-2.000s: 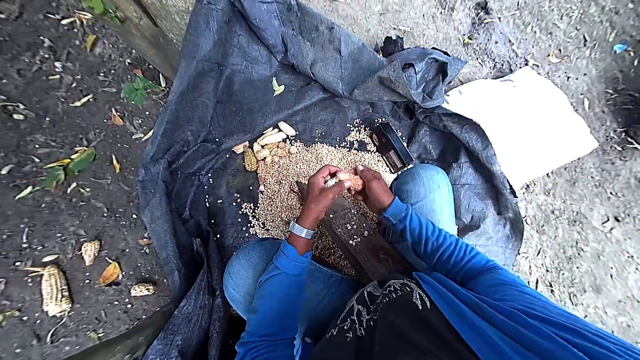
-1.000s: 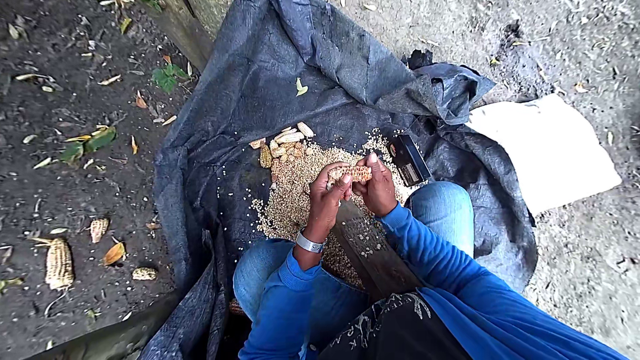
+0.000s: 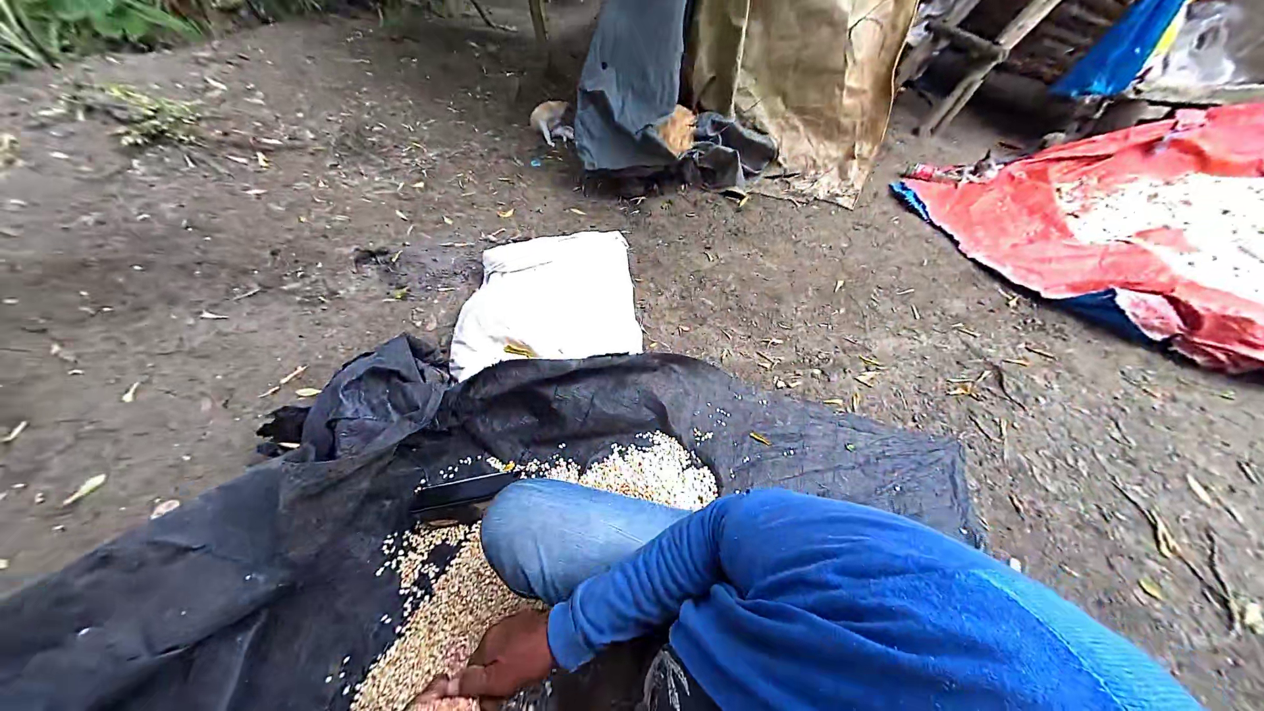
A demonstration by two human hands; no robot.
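My right hand (image 3: 502,660), coming out of a blue sleeve, is low over a heap of loose corn kernels (image 3: 446,602). Its fingers reach the bottom edge of the view beside a reddish, blurred thing that may be a corn cob; whether they grip it is unclear. My left hand is out of view. The kernels lie on a dark tarp (image 3: 227,563), and paler kernels (image 3: 657,472) lie beyond my knee in blue jeans (image 3: 563,533). A black box-like object (image 3: 464,492) rests by that knee, partly hidden.
A white sack (image 3: 553,301) lies at the tarp's far edge. Farther off are hanging grey and brown sheets (image 3: 800,89), an animal (image 3: 551,120) beside them, and a red tarp (image 3: 1047,237) bearing pale material at the right. Leaves litter the soil.
The view has swung far up and to the right. Both hands were on a corn cob one second ago; now only my right hand shows, and the red tarp and hanging sheets have come into view.
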